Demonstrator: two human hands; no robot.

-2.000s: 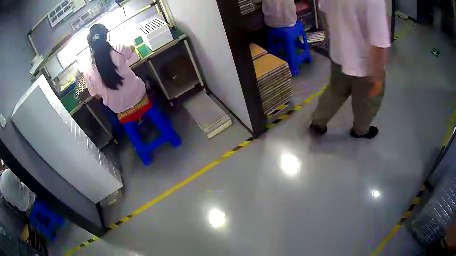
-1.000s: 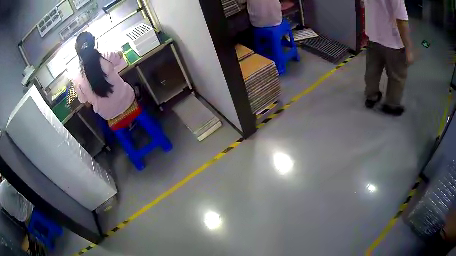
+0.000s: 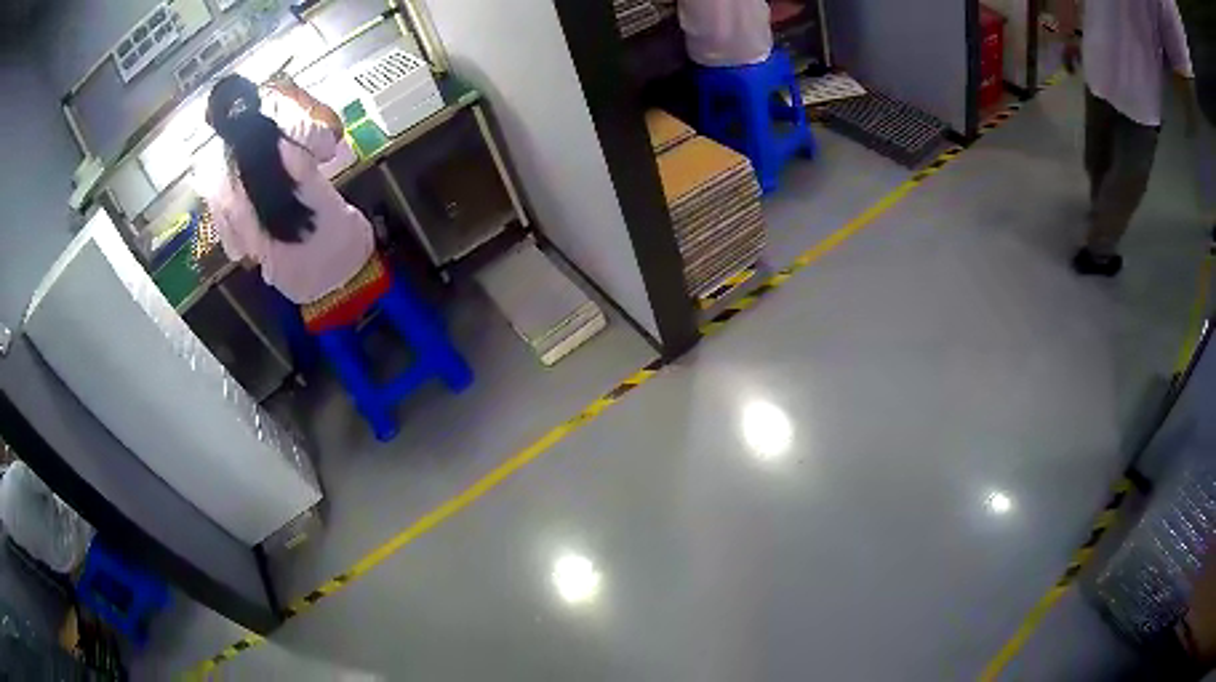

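Observation:
Neither of my hands can be made out. A small blurred brownish patch sits at the lower right corner, and I cannot tell what it is. Beside it stands a shiny clear-grey stack of trays (image 3: 1163, 573), cut off by the picture's edge. The grey floor (image 3: 747, 560) with yellow-black marking tape (image 3: 500, 469) lies in front of me. At the left a tall white stack (image 3: 167, 373) leans along a partition. A seated person (image 3: 300, 220) works at a lit bench, with one arm raised.
A blue stool (image 3: 394, 360) holds that person. A white slotted basket (image 3: 400, 93) stands on the green mat. Flat cartons (image 3: 544, 304) lie on the floor. A cardboard pile (image 3: 714, 213) stands past the partition, near another seated person (image 3: 727, 29). A person (image 3: 1120, 120) is in the aisle.
The person in the aisle has moved farther off to the upper right. The seated person's right arm has risen toward the lamp. The view has shifted slightly.

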